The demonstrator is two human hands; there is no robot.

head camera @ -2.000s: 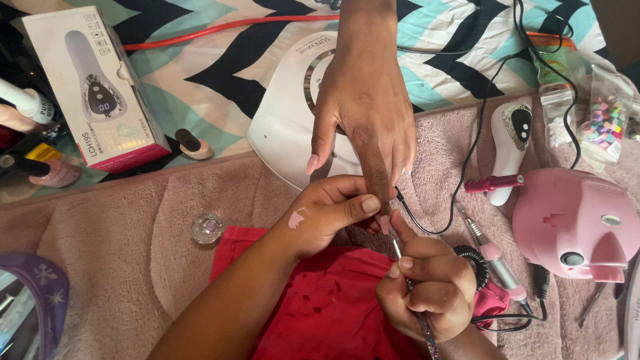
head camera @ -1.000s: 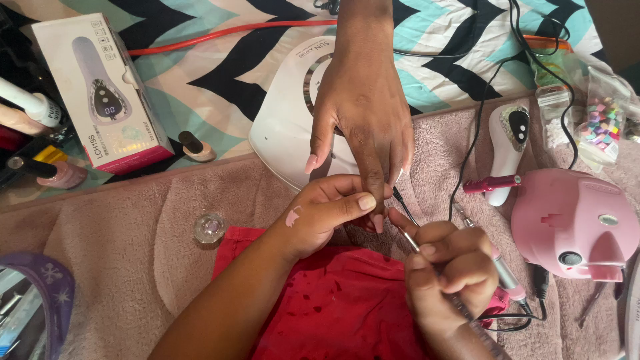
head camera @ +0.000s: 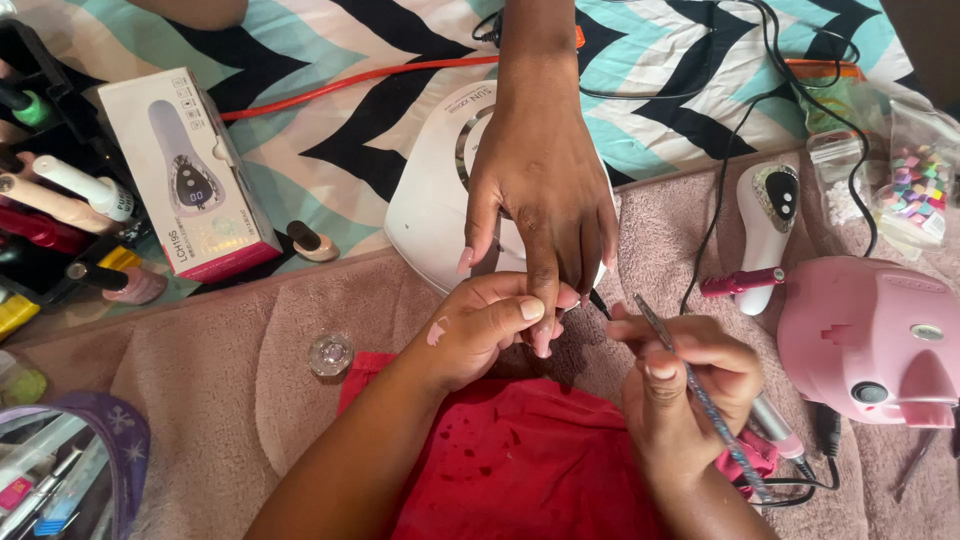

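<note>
My left hand (head camera: 487,319) grips a finger of another person's hand (head camera: 544,172), thumb on top near the fingertip; a pink smear shows on my left hand near the wrist. The other hand reaches in from the top, over a white nail lamp (head camera: 427,195), with pink nails on it. To the right, my right hand (head camera: 675,382) holds a slim nail brush (head camera: 701,394) with a glittery handle and a metal end pointing up and left, apart from the held finger. Beneath both hands lies a red cloth (head camera: 525,465) with dark spots.
A pink nail-drill unit (head camera: 862,337), its handpiece (head camera: 776,427), a handheld lamp (head camera: 765,217) and a magenta tube (head camera: 742,281) lie right. A small glass jar (head camera: 330,355), a nail polish bottle (head camera: 311,241), a boxed lamp (head camera: 187,172) and a purple tool container (head camera: 131,457) are left.
My right hand with the brush has moved right, away from the held fingertip, where the brush touched or nearly touched it two seconds ago. My left hand still holds the finger.
</note>
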